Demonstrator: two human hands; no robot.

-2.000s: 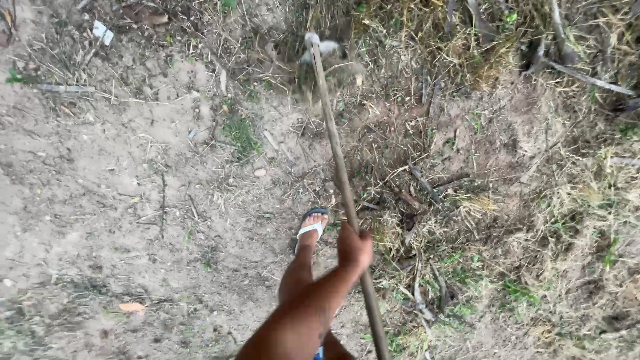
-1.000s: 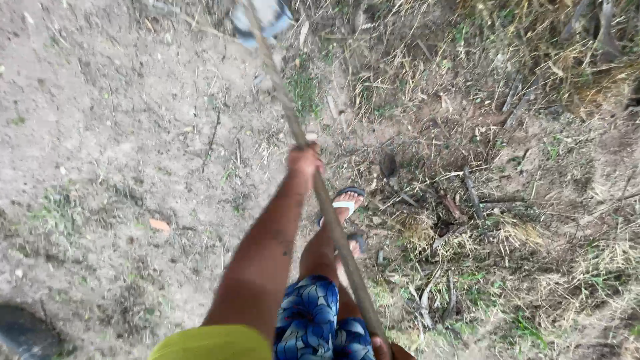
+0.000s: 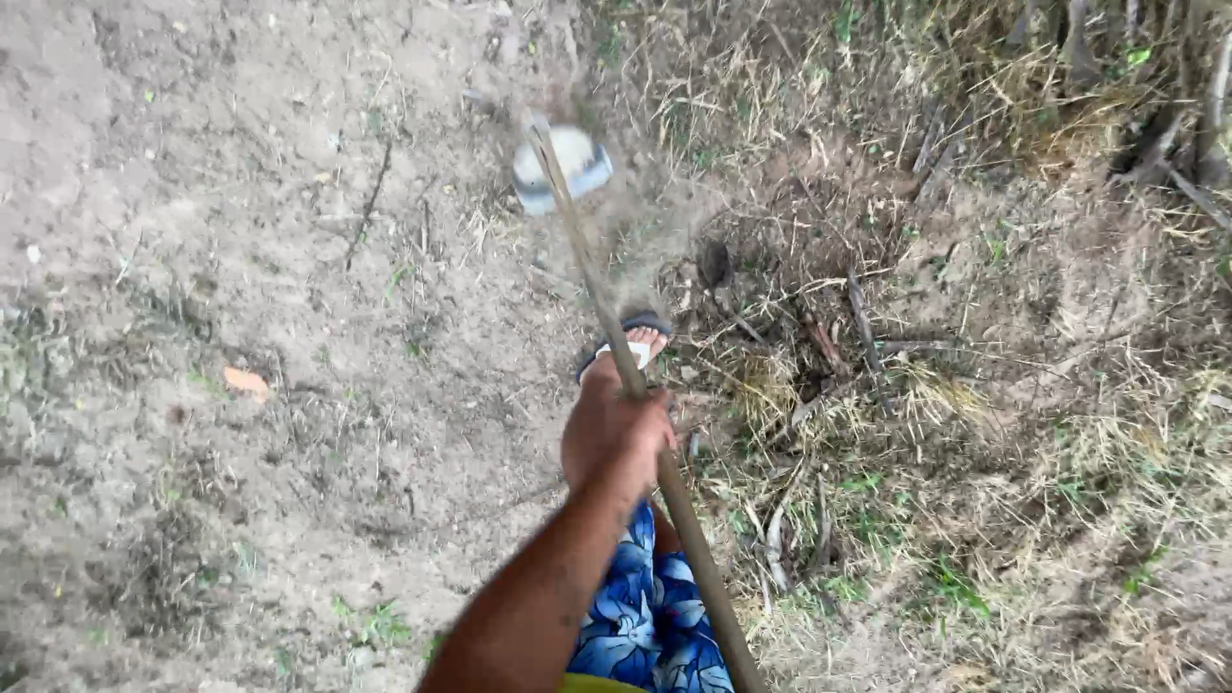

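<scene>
My left hand (image 3: pixel 621 433) is closed around the long wooden handle (image 3: pixel 698 553) of a hoe, in front of my sandalled foot (image 3: pixel 643 345). The handle slants from the bottom edge up and to the left. At its far end, the pale metal hoe blade (image 3: pixel 568 168) is blurred, low over or touching the dusty soil; which of the two I cannot tell. My right hand is out of view, and the lower end of the handle runs past the bottom edge.
Bare dry soil (image 3: pixel 289 318) with an orange-brown fragment (image 3: pixel 246 383) spreads to the left. Dry grass (image 3: pixel 934 395) and broken sticks (image 3: pixel 861 318) lie to the right of my foot. Woody stems (image 3: pixel 1208 115) stand at the upper right.
The hoe blade, in dry grass two seconds ago and near the top edge one second ago, is over barer soil now. My right hand, partly seen at the bottom one second ago, has left the view.
</scene>
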